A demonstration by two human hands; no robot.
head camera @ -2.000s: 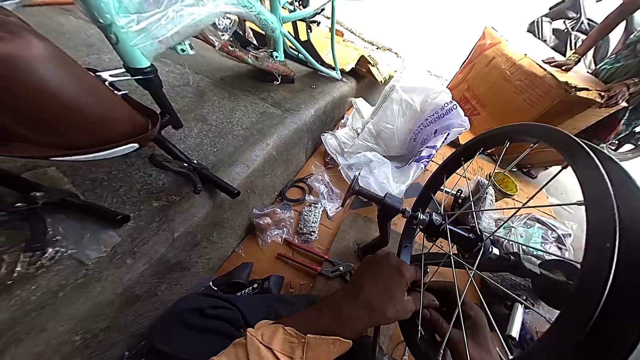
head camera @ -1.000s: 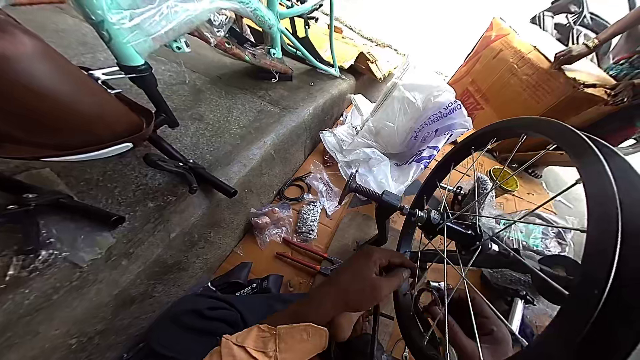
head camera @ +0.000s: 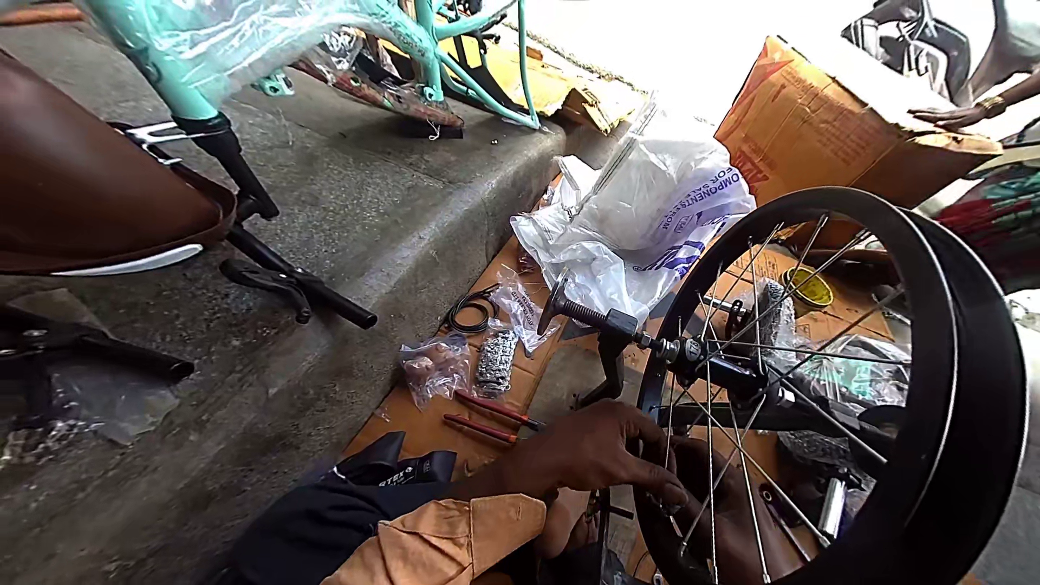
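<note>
A black bicycle wheel rim (head camera: 829,199) with thin metal spokes stands upright at the right, its hub (head camera: 691,353) held on a black threaded stand (head camera: 601,317). My left hand (head camera: 605,447) is at the rim's near side, thumb and fingers bent close to the lower spokes. Behind the spokes lies my right hand (head camera: 731,512), partly hidden by them and by the left hand. Whether either hand grips a spoke or a small part cannot be told. Red-handled pliers (head camera: 487,418) lie on cardboard left of my left hand.
A chain in a bag (head camera: 496,361), a bag of small parts (head camera: 435,370) and a black cable coil (head camera: 471,310) lie by the concrete step (head camera: 406,268). Beyond are a white plastic bag (head camera: 634,236) and a cardboard box (head camera: 821,122) with another person's hand on it. A turquoise frame (head camera: 191,93) stands upper left.
My left hand has moved from higher on the near rim down towards the lower spokes, closer to my right hand. The other person's hand on the box has shifted.
</note>
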